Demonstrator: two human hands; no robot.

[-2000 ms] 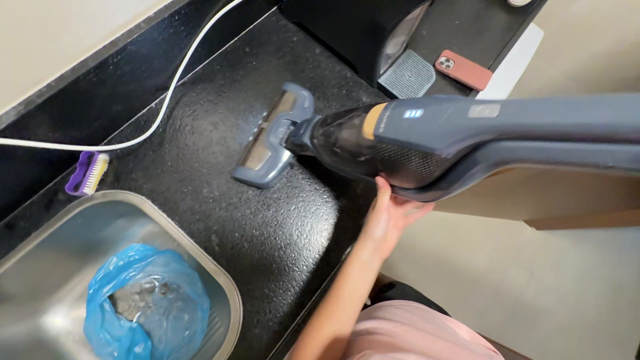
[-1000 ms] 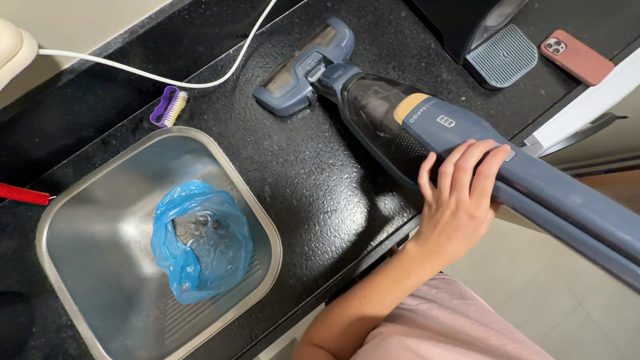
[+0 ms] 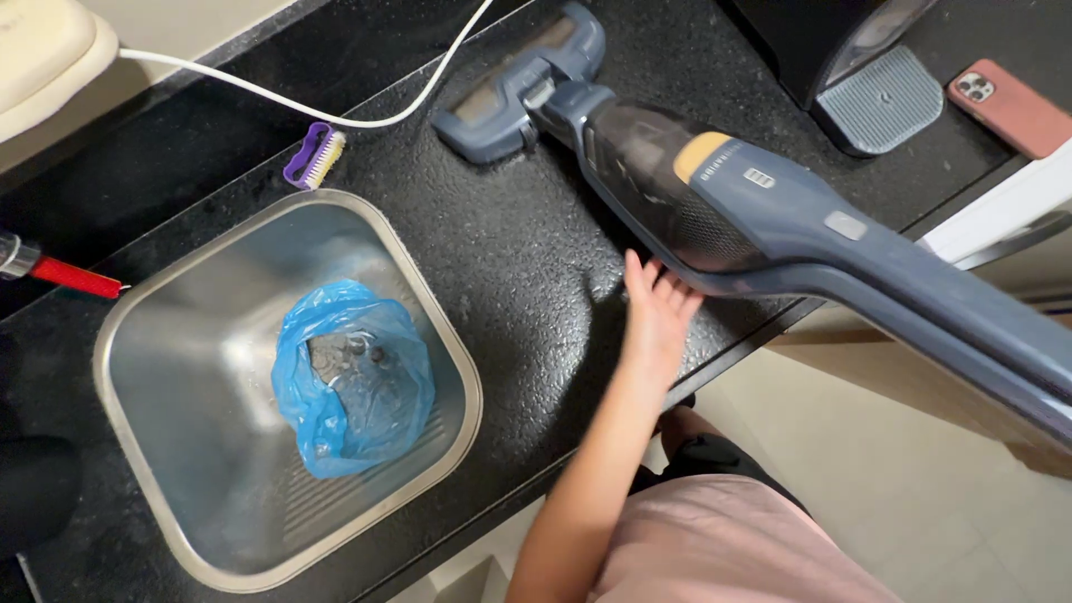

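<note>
A grey-blue cordless stick vacuum (image 3: pixel 754 201) lies diagonally across the view, its floor head (image 3: pixel 523 88) on the black speckled countertop (image 3: pixel 536 335). My left hand (image 3: pixel 657 314) is under the vacuum's body, palm up, with the fingers against its underside and their tips partly hidden; the thumb stands apart. The vacuum's long handle runs out of view at the right, and my right hand is not seen. To the left, a blue plastic bag (image 3: pixel 314 410) sits open in a stainless steel sink (image 3: pixel 193 368), with greyish contents. A purple scrub brush (image 3: pixel 314 157) with pale bristles lies behind the sink's rim.
A white cable (image 3: pixel 251 86) loops along the back of the counter. At the left is a red-ended tool or spout (image 3: pixel 75 276). A black appliance (image 3: pixel 825 42) with a ribbed tray (image 3: pixel 881 100) and a pink-cased phone (image 3: pixel 1013 109) are at the upper right. The counter's front edge runs diagonally.
My left hand was on top of the vacuum's body one second ago and is now beneath it. The view has shifted over the two seconds.
</note>
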